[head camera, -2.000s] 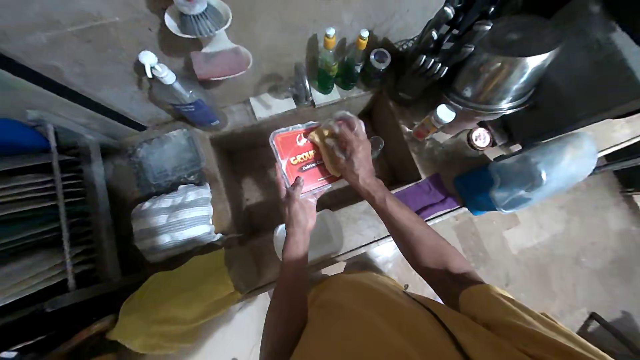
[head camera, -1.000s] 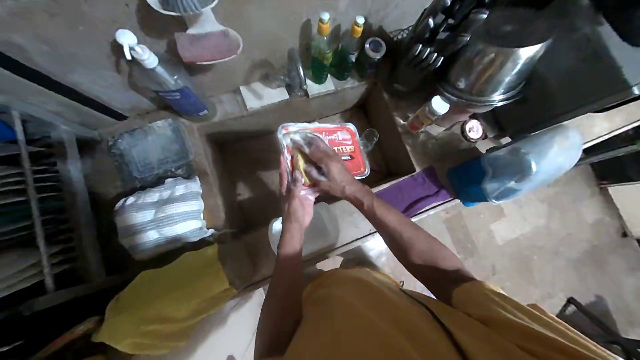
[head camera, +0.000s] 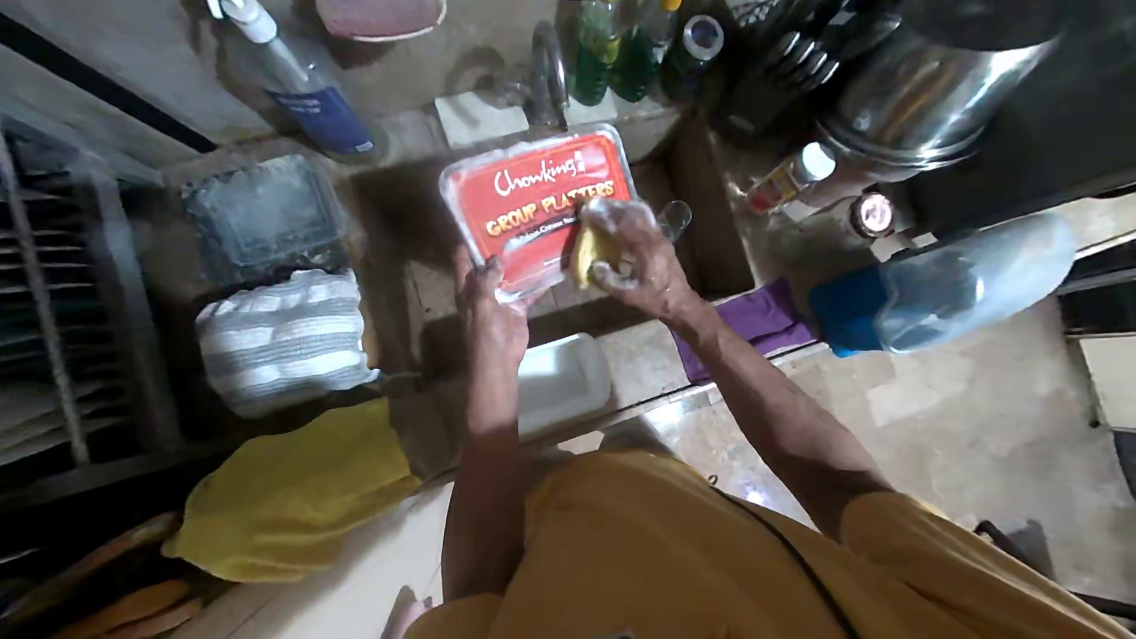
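Over the sink basin (head camera: 435, 293) I see a red plastic container lid (head camera: 524, 200) with a clear, sudsy rim and printed writing. My left hand (head camera: 493, 302) grips its lower left edge, thumb on top and fingers underneath. A yellow sponge (head camera: 590, 253) is held in my right hand (head camera: 639, 257) against the lid's right part; foam covers the fingers. Behind the lid rises a metal faucet (head camera: 548, 75). A small clear glass (head camera: 675, 218) shows just right of my right hand. The lid's underside is hidden.
A white tray (head camera: 564, 377) lies on the near ledge, with a purple cloth (head camera: 754, 328) to its right. Left of the basin are a clear plastic container (head camera: 266, 213) and a striped cloth (head camera: 284, 342). A spray bottle (head camera: 319, 106), green bottles (head camera: 595, 53) and a steel pot (head camera: 941, 89) stand behind.
The sponge and my right hand have moved from the lid's left part to its right part since a second ago. The lid is now tilted differently, its printed face more exposed.
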